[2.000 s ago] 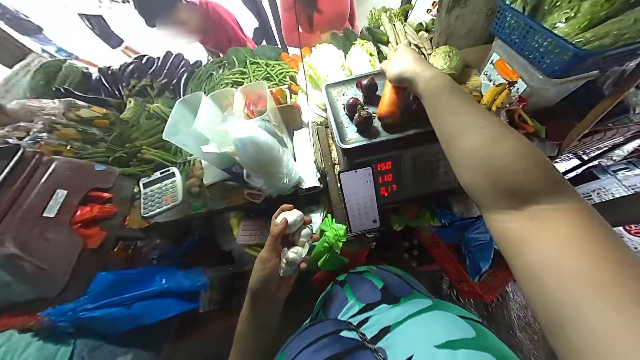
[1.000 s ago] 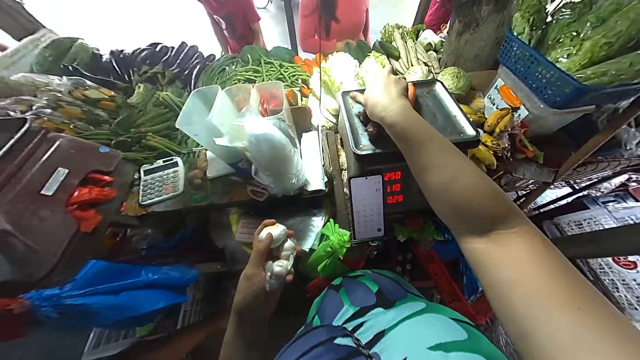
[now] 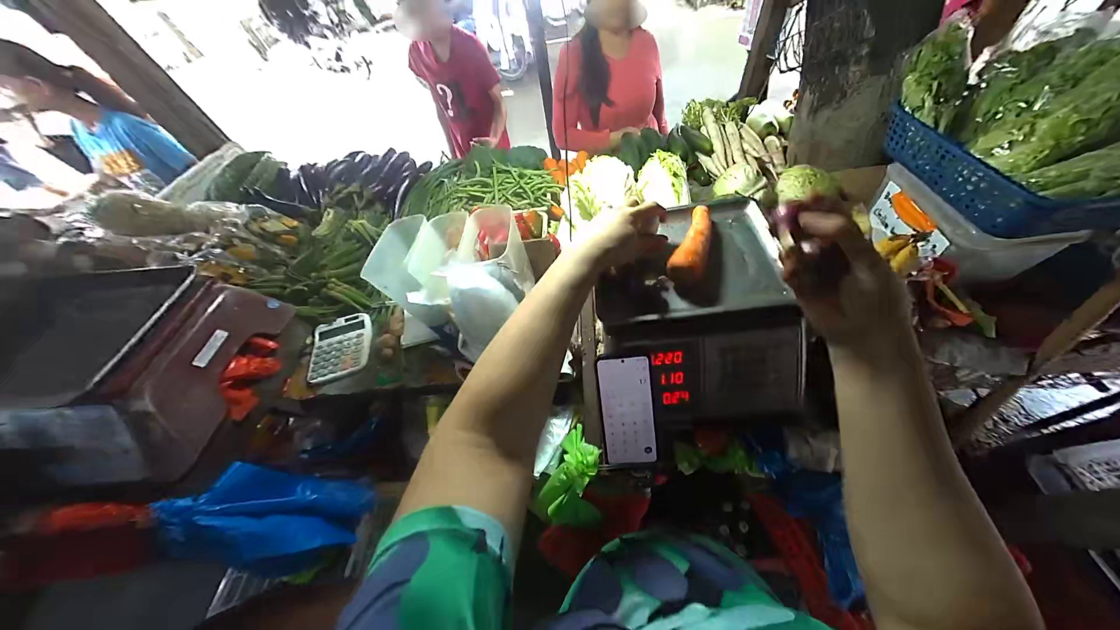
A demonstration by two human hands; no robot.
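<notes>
A carrot (image 3: 693,249) lies on the metal tray (image 3: 757,262) of a digital scale with a red lit display (image 3: 671,378). My left hand (image 3: 628,234) reaches over the tray's left side, fingers bent above dark, blurred items; whether it grips anything cannot be told. Just right of the tray is my raised right hand (image 3: 831,271), closed around red onions (image 3: 792,229) that are blurred and partly hidden by its fingers. A phone (image 3: 627,409) with a calculator on its screen stands upright against the scale's front, beside the display.
Cabbages (image 3: 807,184), napa cabbage and green beans (image 3: 499,190) lie behind the scale. Plastic bags (image 3: 481,293) and a calculator (image 3: 339,348) are to the left. A blue basket of greens (image 3: 971,179) stands at right. Several people are beyond the stall.
My left hand has moved up from below the scale to its tray; the garlic it held is no longer seen. My right hand has moved right, off the tray, with red onions.
</notes>
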